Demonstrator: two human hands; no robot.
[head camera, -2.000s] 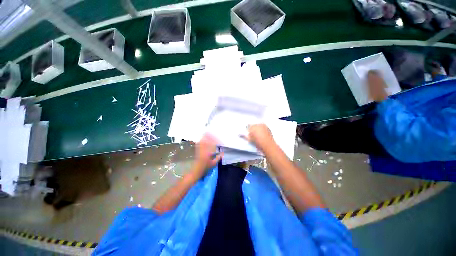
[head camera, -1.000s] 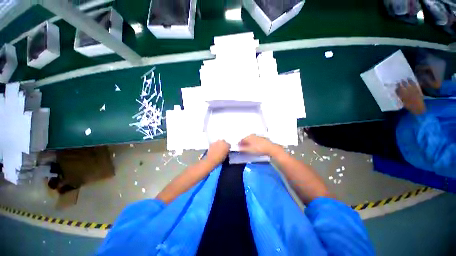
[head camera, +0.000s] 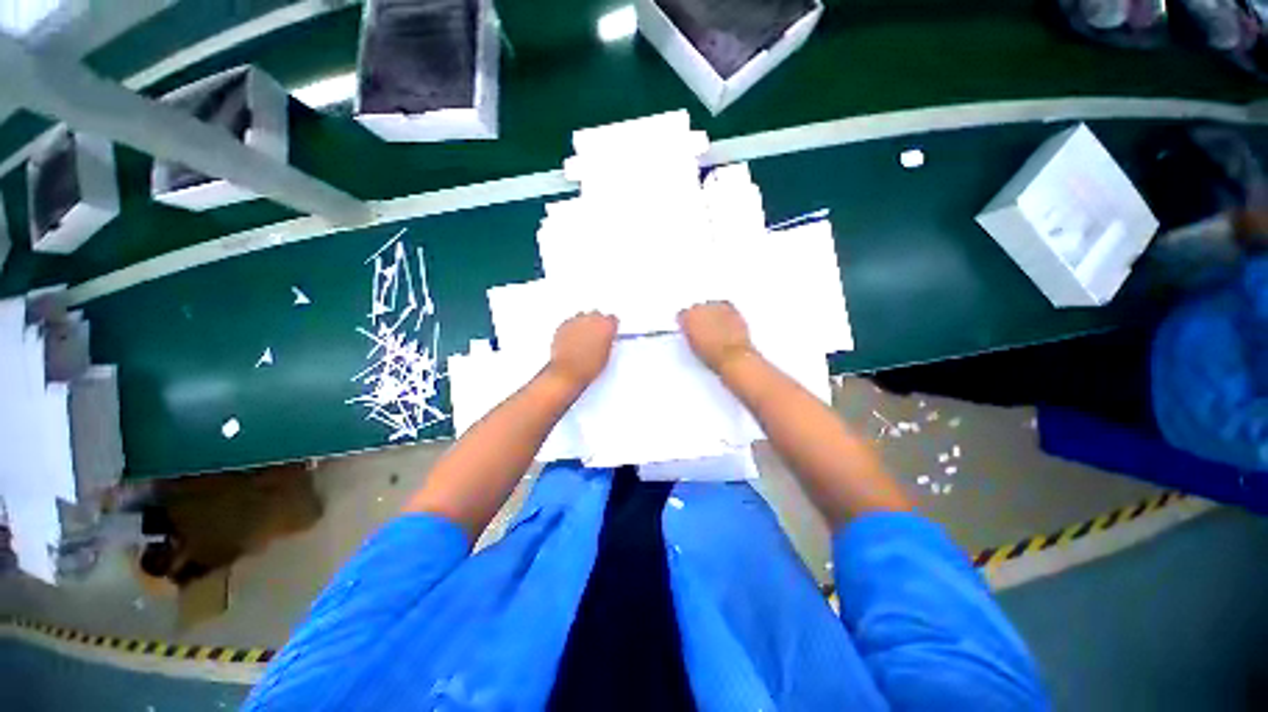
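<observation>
A white box blank (head camera: 654, 403) lies in front of me on a stepped pile of white blanks (head camera: 633, 237). My left hand (head camera: 586, 345) and my right hand (head camera: 715, 331) are both closed on the blank's far edge, a short gap apart, with a thin grey line of edge showing between them. The near part of the blank reaches toward my body. My fingertips are hidden behind the edge.
Thin white waste strips (head camera: 401, 376) lie left of the pile. Spare blanks (head camera: 35, 431) stand far left. An open white box (head camera: 1071, 216) is at the right beside a person's blue sleeve (head camera: 1217, 369). Boxes with dark filling (head camera: 428, 63) line the far lane.
Both hands have moved from the near edge to the far edge of the blank. Its far panel no longer shows upright. The neighbour's hand has left the white box at the right.
</observation>
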